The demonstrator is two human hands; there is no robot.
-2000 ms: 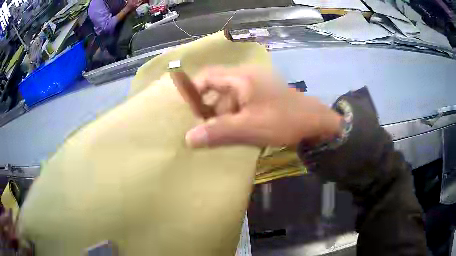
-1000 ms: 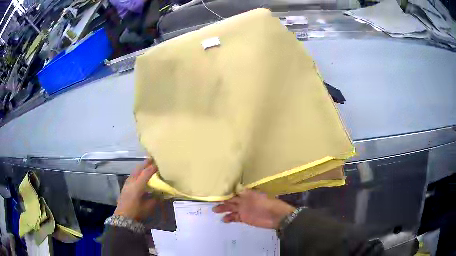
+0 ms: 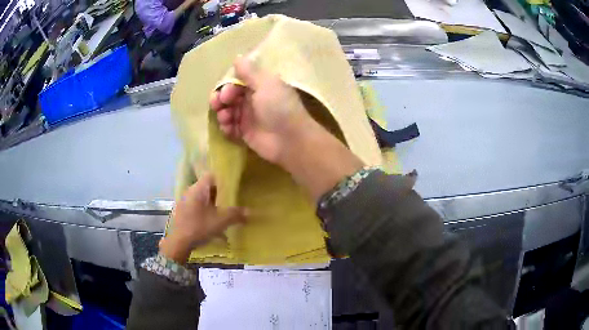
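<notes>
A khaki fabric bag body (image 3: 194, 84) lies on the grey bench in front of me, its upper layer lifted and folded back so the yellow inner face (image 3: 278, 206) shows. My right hand (image 3: 258, 116) reaches across the middle, its fingers curled on the raised fabric edge. My left hand (image 3: 200, 213) is at the lower left of the bag, fingers apart over the yellow face and slightly blurred; whether it pinches fabric I cannot tell. A black strip (image 3: 400, 134) sticks out at the right side.
The long grey bench (image 3: 478, 129) runs across the view. A blue plastic bin (image 3: 87, 84) is at the upper left. Pale sheets (image 3: 481, 51) lie at the upper right. White paper with writing (image 3: 265, 300) is below the bag. Khaki pieces (image 3: 24, 274) hang lower left. A person's purple sleeve (image 3: 155, 18) shows beyond.
The bag lay flat with both hands at its near edge a second ago. My right hand has moved up and away with the fabric edge, opening the top layer and exposing the yellow inside.
</notes>
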